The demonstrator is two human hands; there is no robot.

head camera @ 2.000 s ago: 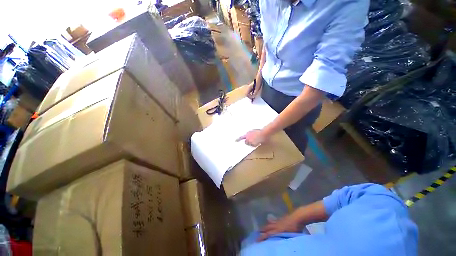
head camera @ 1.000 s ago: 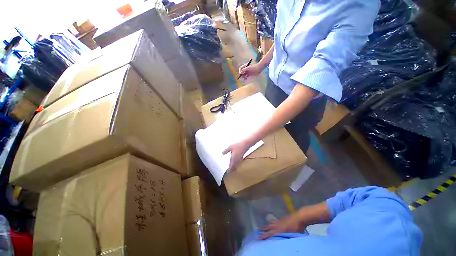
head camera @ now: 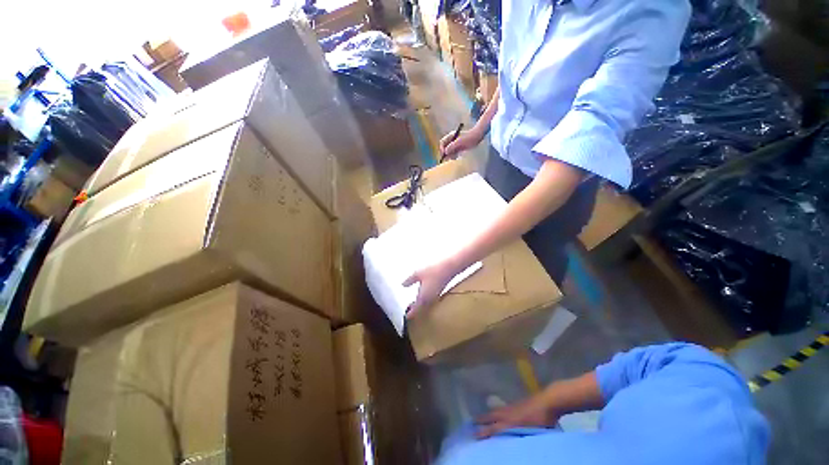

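Observation:
My right hand (head camera: 523,416) is at the bottom, partly hidden by blue cloth. It looks empty and flat, its fingertips blurred. My left hand is out of the picture. White paper sheets (head camera: 436,227) lie on a brown carton (head camera: 518,295), curling over its left edge. A standing person in a light blue shirt presses one hand on the sheets' near edge and holds a dark pen (head camera: 457,133) in the other, at the carton's far edge. Black looped scissors or a similar item (head camera: 406,191) lies beside the sheets.
Large taped cartons (head camera: 145,236) are piled at left, one with black handwriting (head camera: 273,363). Black plastic-wrapped goods (head camera: 727,154) stand at right. A white slip (head camera: 553,330) is beside the carton. Yellow-black floor tape (head camera: 795,361) is at lower right.
The person's near hand has slid to the sheets' near edge. The pen hand has lifted off the sheets and lowered slightly again beside the far edge. My right hand has hardly moved.

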